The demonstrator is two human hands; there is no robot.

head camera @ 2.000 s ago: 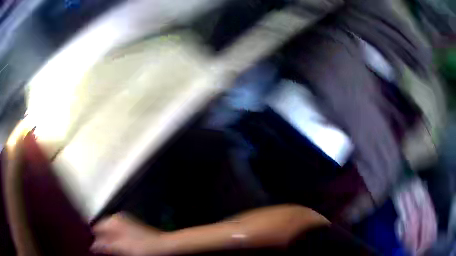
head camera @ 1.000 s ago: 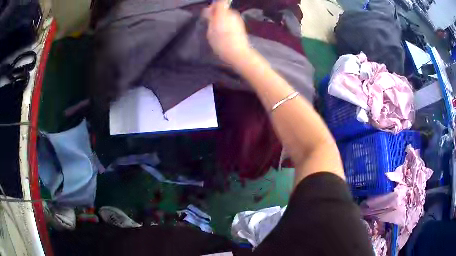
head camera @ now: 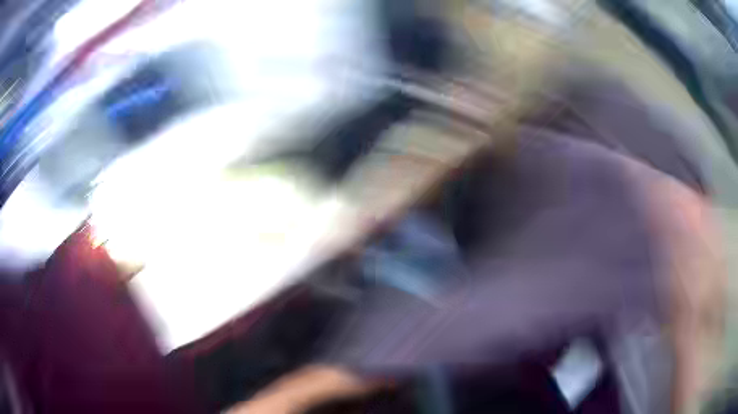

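The frame is heavily blurred. A large grey-purple fabric panel (head camera: 558, 242) spreads from the right side towards the lower middle. Maroon cloth (head camera: 89, 331) hangs at the lower left, against the bright end of the cream-white machine bed (head camera: 226, 242). A blurred skin-toned shape, seemingly my right hand and forearm (head camera: 688, 251), is at the right beside the grey panel; its fingers cannot be made out. Another piece of skin, seemingly my left hand or forearm (head camera: 311, 388), is cut off by the bottom edge. Whether either holds cloth cannot be told.
A dark machine panel with blue glowing marks (head camera: 137, 101) is at the upper left. A light blue cloth-like shape (head camera: 417, 255) lies below the table edge near the middle. A small white patch (head camera: 578, 372) shows at the lower right.
The view has swung from the cloth heap back to the machine. The grey fabric now spreads lower across the right and middle. The blue baskets and pink cloth have left the view.
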